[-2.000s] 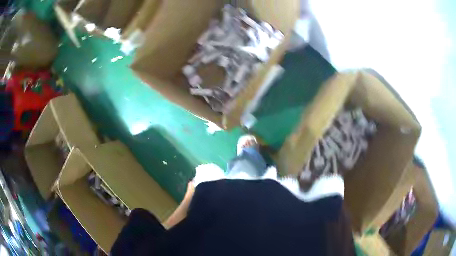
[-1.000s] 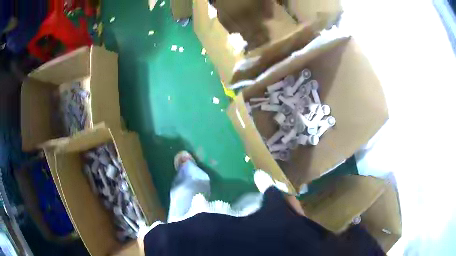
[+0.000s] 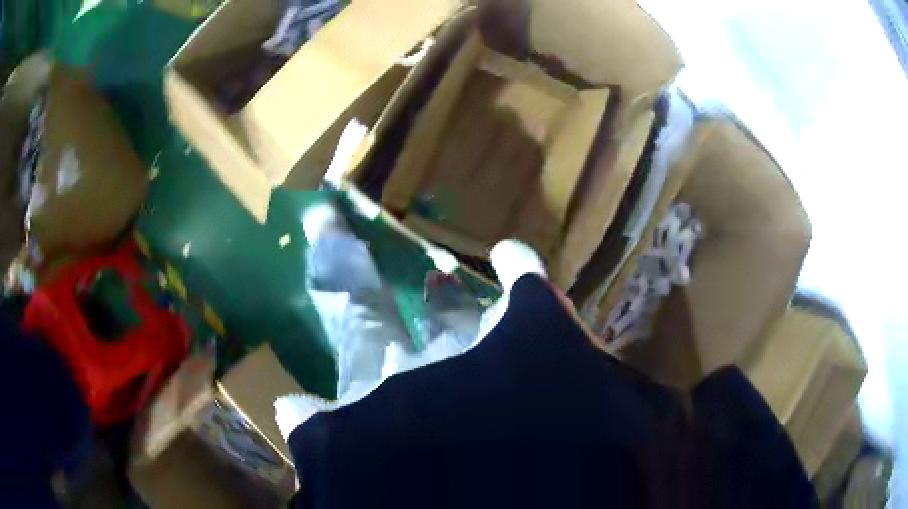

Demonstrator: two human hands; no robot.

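Observation:
An open brown carton [image 3: 483, 164] stands in front of me, with its inner flaps raised and no grey parts visible inside. To its right, a bulging carton [image 3: 742, 244] holds grey fan bodies [image 3: 652, 273]. My left hand is not visible. Of my right arm only a narrow skin-coloured strip shows beside my dark clothing, near the carton edges. My right hand [image 3: 580, 316] is mostly hidden and blurred, and its fingers and any hold cannot be made out.
Another carton [image 3: 234, 149] with grey parts stands at upper left. A red stool [image 3: 110, 338] is at left, above a small carton [image 3: 249, 437] with grey parts. More cartons [image 3: 811, 378] line the white wall at right. The green floor [image 3: 219, 258] has scraps on it.
The view has swung and moved along the aisle. The empty carton is now in front of me, the red stool is lower at left, and the fan-body carton is farther right.

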